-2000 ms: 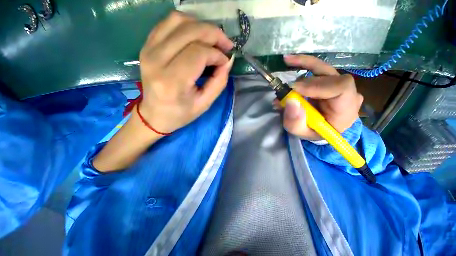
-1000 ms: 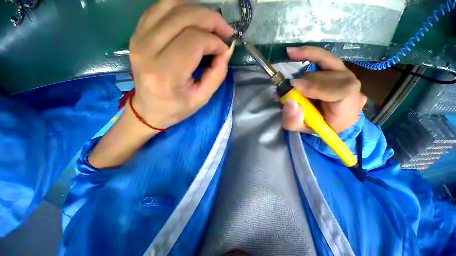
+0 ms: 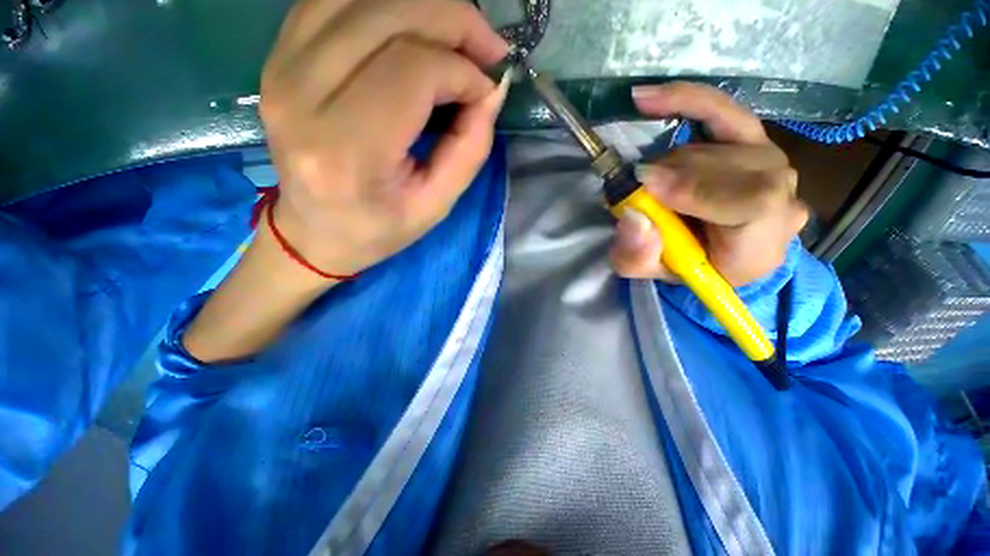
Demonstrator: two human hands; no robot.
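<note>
My left hand [image 3: 375,136] is at the bench's front edge, thumb and forefinger pinched at the lower end of a dark, shiny curved assembly [image 3: 534,24]. The assembly is cut off by the top edge of the picture. Whether fine wires are in the pinch is too small to tell. My right hand [image 3: 722,190] holds a soldering iron [image 3: 700,272] by its yellow handle. The iron's metal shaft points up and left, its tip at or very near the assembly's lower end beside my left fingertips. Contact cannot be told.
A pale work sheet [image 3: 716,38] lies on the green bench [image 3: 141,103] under the assembly. Loose dark crescents [image 3: 20,24] are at the top left edge. A coiled light blue cord [image 3: 901,98] hangs at the right. A blue sleeve [image 3: 98,326] is at the left.
The bench, sheet and assembly have shifted upward in the picture. Both hands keep their grips, and the iron's tip stays close to the assembly's lower end.
</note>
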